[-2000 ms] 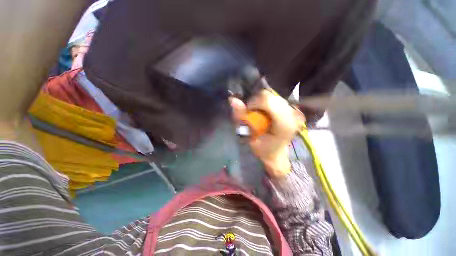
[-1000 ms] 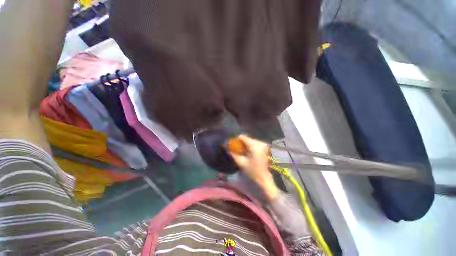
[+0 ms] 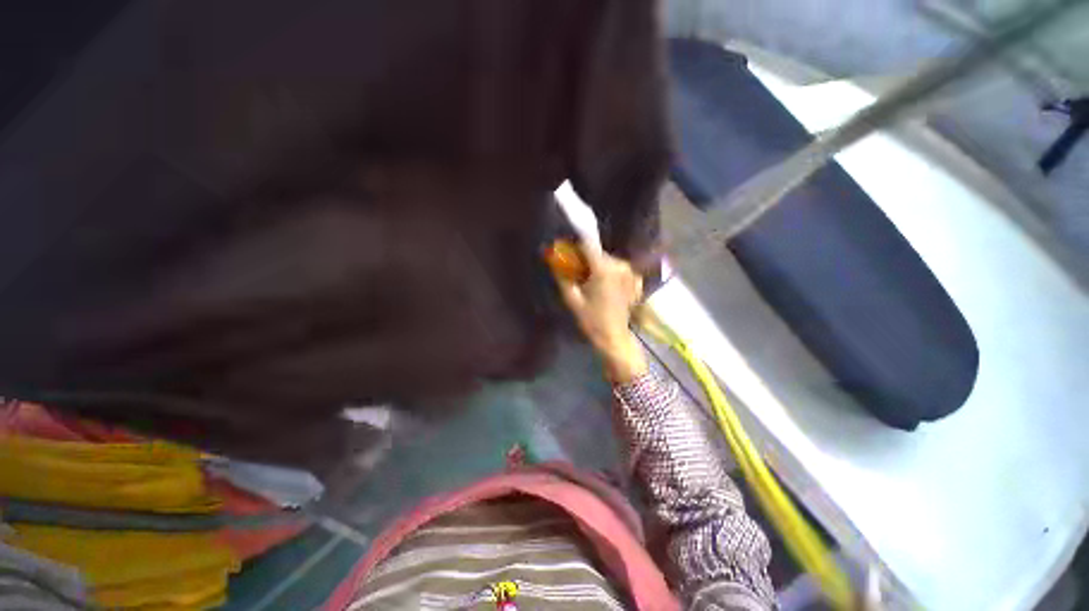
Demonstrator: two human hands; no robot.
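The dark brown garment (image 3: 358,215) hangs large across the upper left and centre, close to the camera and partly blurred. My right hand (image 3: 607,296) is closed on the orange-brown handle of the steam iron (image 3: 566,259) at the garment's lower right edge. The iron's body is hard to make out against the dark cloth. A small white piece shows just above my right hand. My left hand is not in view. The yellow steam hose (image 3: 740,442) runs from near my right hand down to the bottom right.
The navy sleeve buck (image 3: 836,263) lies above the white ironing table (image 3: 997,477) on the right. A grey-beige hose pair (image 3: 824,149) runs to the upper right. Mustard garments (image 3: 108,477) hang at lower left, with grey tubing across them. Green floor shows below the brown garment.
The brown garment has moved left and lower and now covers more of the view, hiding most of the rail garments. My right hand and iron have risen to its edge. The hose pair now slants upward.
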